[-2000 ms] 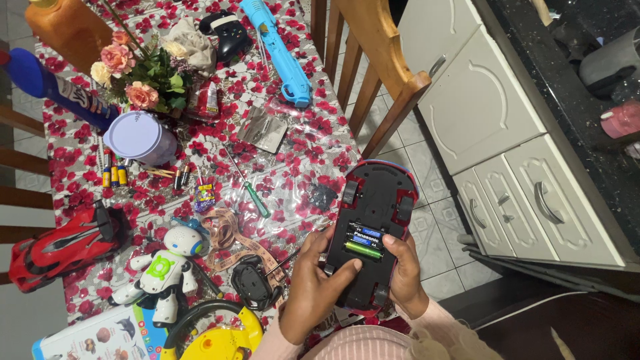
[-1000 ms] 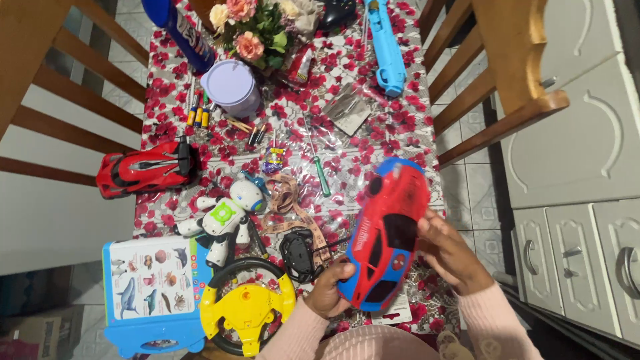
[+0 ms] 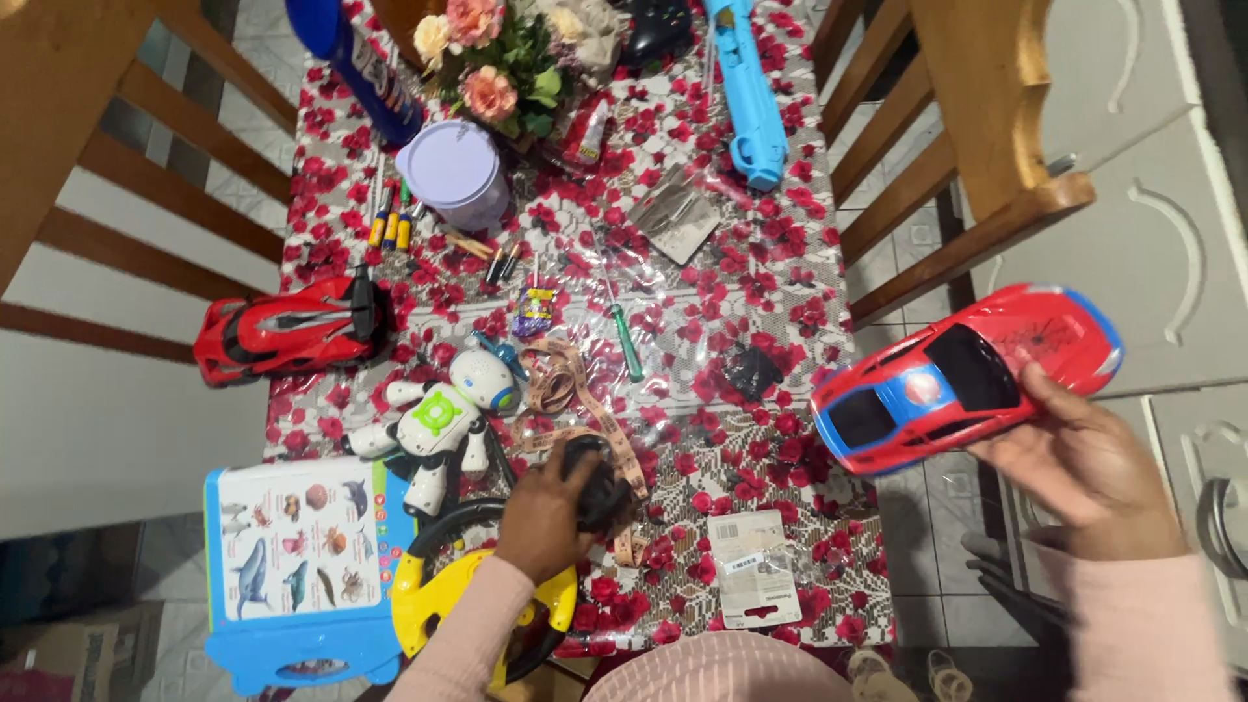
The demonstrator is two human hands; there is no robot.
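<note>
My right hand (image 3: 1082, 453) holds a red and blue toy car (image 3: 965, 375) by its side, roof up, past the table's right edge. My left hand (image 3: 551, 517) has its fingers on a black device (image 3: 593, 483), perhaps a remote control, partly hidden under them. A coiled measuring tape (image 3: 604, 419) lies just beyond it. A white toy robot (image 3: 439, 414) and a yellow toy steering wheel (image 3: 439, 585) are left of this hand. Farther back lies a green-handled screwdriver (image 3: 627, 341). A battery blister card (image 3: 754, 568) is near the front edge.
A second red toy car (image 3: 288, 330) sits at the left edge, above an illustrated toy book (image 3: 297, 546). At the back are a lilac lidded tub (image 3: 455, 175), artificial flowers (image 3: 487, 93) and a blue toy gun (image 3: 751, 97). Wooden chairs (image 3: 975, 244) flank the table.
The toy car, first underside up with batteries showing, is now roof up and held out to the right in my right hand alone. My left hand has left it and reached the black device.
</note>
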